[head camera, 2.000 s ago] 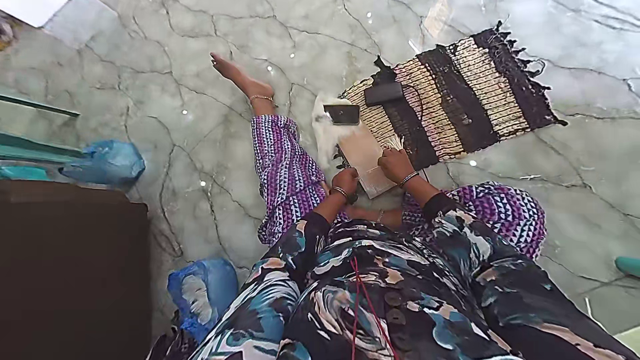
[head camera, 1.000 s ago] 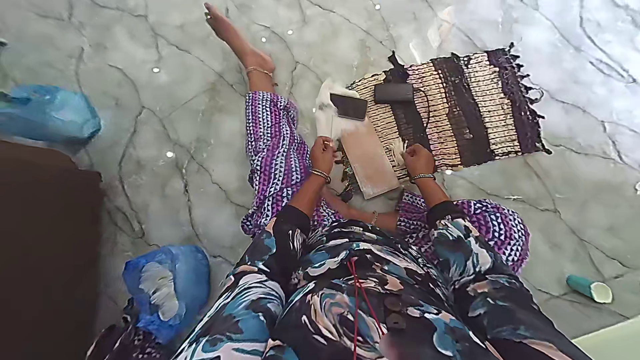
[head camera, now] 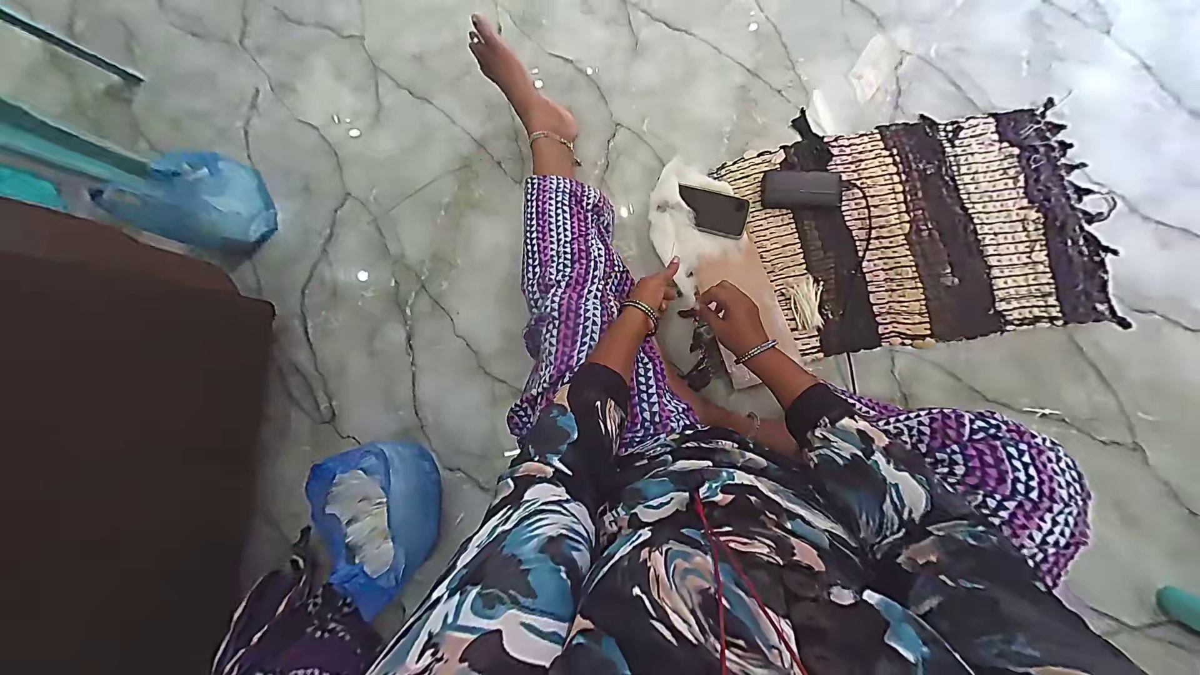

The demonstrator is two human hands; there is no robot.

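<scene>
My left hand (head camera: 659,287) is raised over the left side of a tan flat board (head camera: 745,274), its thumb and fingers close together; a thin pale strand seems to rise at the fingertips. Close to its right, my right hand (head camera: 731,317) is over the board with fingers bent in a pinch; what lies between them is too small to tell. White fluffy cotton (head camera: 677,211) spreads at the board's far end, under a dark smartphone (head camera: 714,210). A bundle of thin white strands (head camera: 804,302) lies right of my right hand.
A striped woven mat (head camera: 923,230) with a dark box-shaped device (head camera: 802,189) and its cable lies to the right. Blue plastic bags (head camera: 211,202) stand at left and lower left (head camera: 412,497), beside brown furniture (head camera: 122,422). A green object (head camera: 1177,605) is at the right edge.
My right hand has moved left, away from the bundle of white strands, and is now near my left hand. One second ago the hands were apart on either side of the board.
</scene>
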